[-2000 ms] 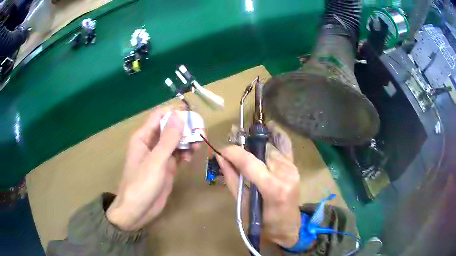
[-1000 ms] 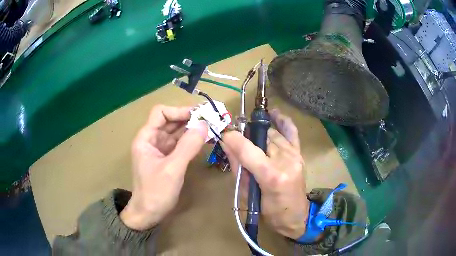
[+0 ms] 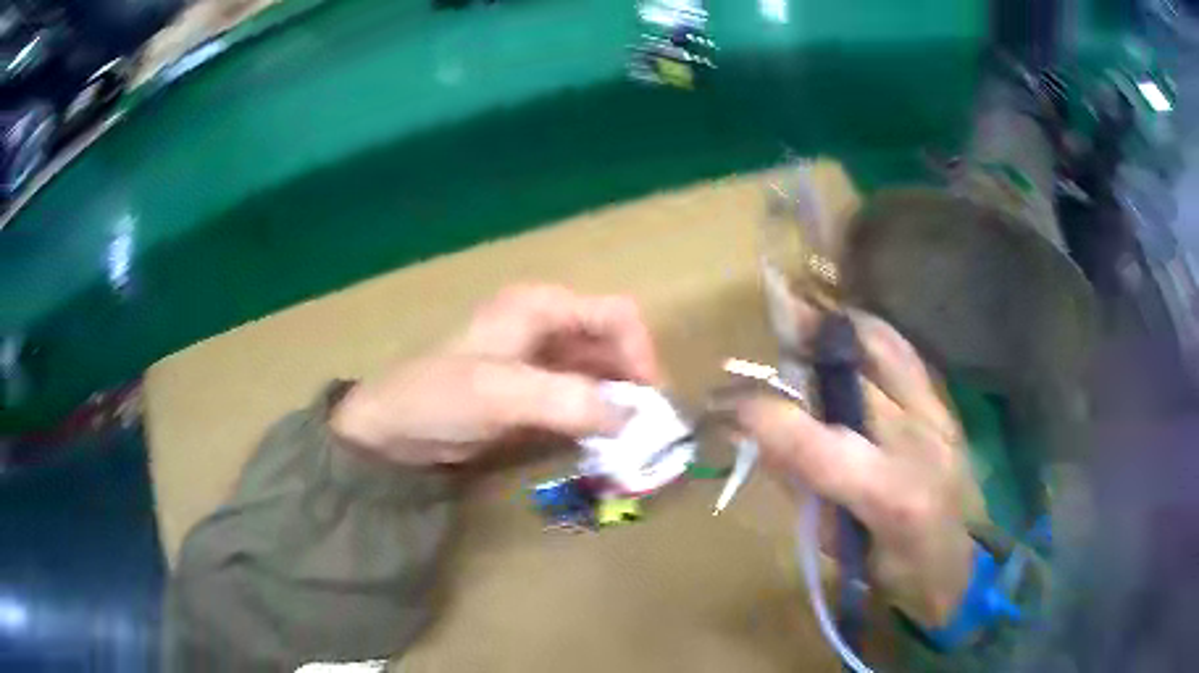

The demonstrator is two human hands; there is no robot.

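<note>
The frame is blurred. My left hand point(image 3: 506, 381) grips the white plastic housing point(image 3: 640, 440) between thumb and fingers. The circuit board point(image 3: 565, 502) with its yellow component point(image 3: 618, 510) hangs just below the housing. My right hand point(image 3: 868, 460) holds the soldering iron point(image 3: 839, 394) upright in the palm, tip pointing up and away. Its thumb and fingertips are at a dark part beside the housing, too blurred to make out. A stubby white wire point(image 3: 739, 476) hangs below those fingertips. The pale solder feed tube point(image 3: 784, 309) runs beside the iron.
The fume extractor hood point(image 3: 966, 276) stands close right of the iron. Tan cardboard point(image 3: 289, 381) lies under my hands, with the green conveyor belt point(image 3: 395, 145) beyond. A blurred assembly point(image 3: 673, 46) is on the belt. A blue wrist strap point(image 3: 980, 598) is on my right wrist.
The view has shifted, so things sit further right. The housing has turned and lowered relative to my hands. The dark forked part no longer stands above it, and the yellow component now shows below.
</note>
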